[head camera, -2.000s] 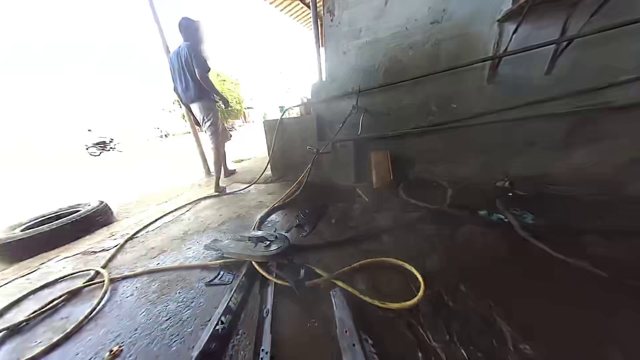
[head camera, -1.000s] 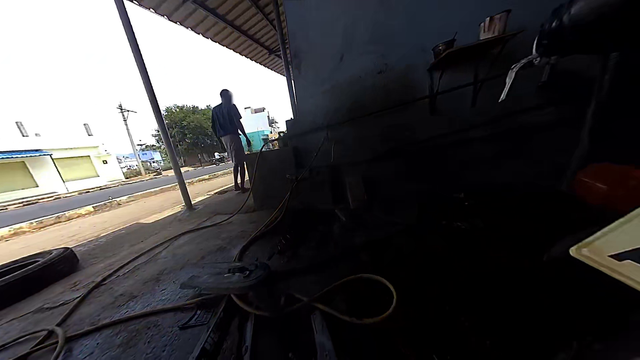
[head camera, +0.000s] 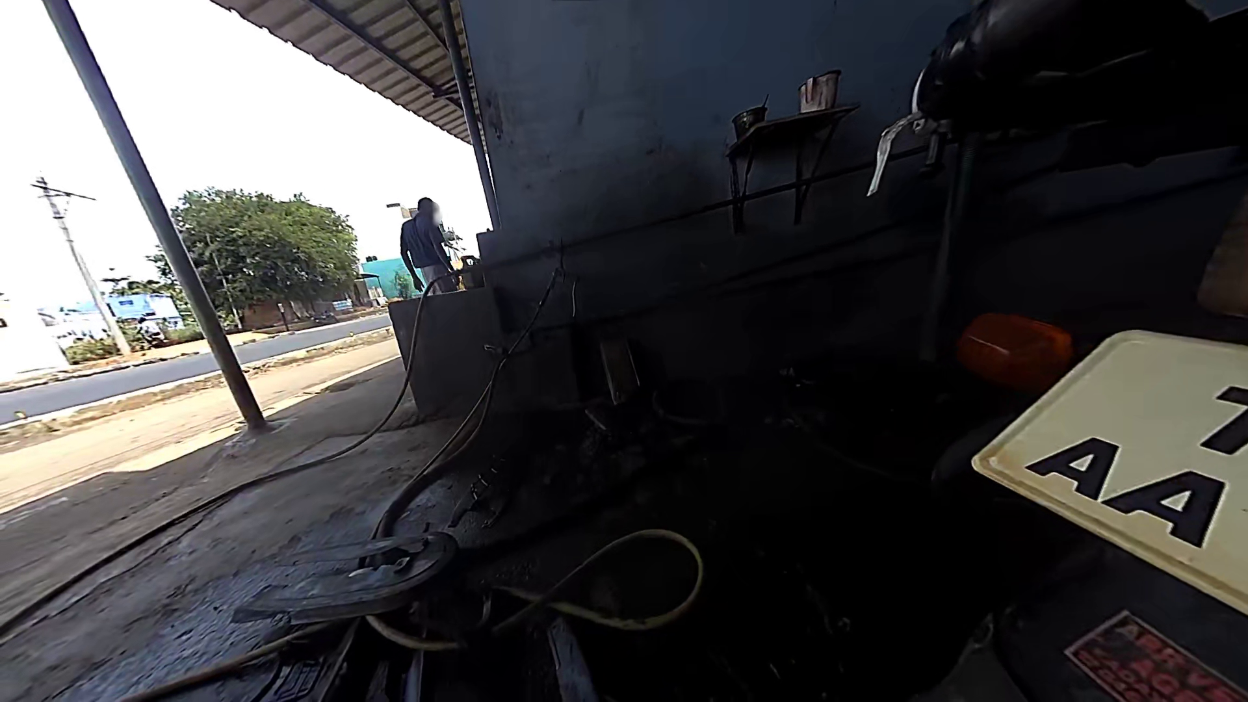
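Neither my left hand nor my right hand is in view. At the right edge a vehicle's cream number plate (head camera: 1121, 468) bears dark characters, with an orange indicator lens (head camera: 1014, 351) just to its upper left. Below the plate hangs a dark mudflap (head camera: 1102, 624) with red writing. A yellowish hose (head camera: 697, 585) loops on the dark floor at the lower middle. Left of that loop, a flat dark piece (head camera: 351, 580), whose kind I cannot tell, lies across metal rails (head camera: 570, 663). Much of the floor is too dark to make out.
A slanted metal post (head camera: 166, 224) stands at the left. Another hose (head camera: 283, 475) runs across the concrete floor to a low wall block (head camera: 448, 341). Two pots sit on a wall shelf (head camera: 790, 127). Beyond the block is a person (head camera: 425, 244), near a road.
The view has swung up and right, bringing the number plate and orange lens into sight. The other person has moved farther off, behind the low wall block.
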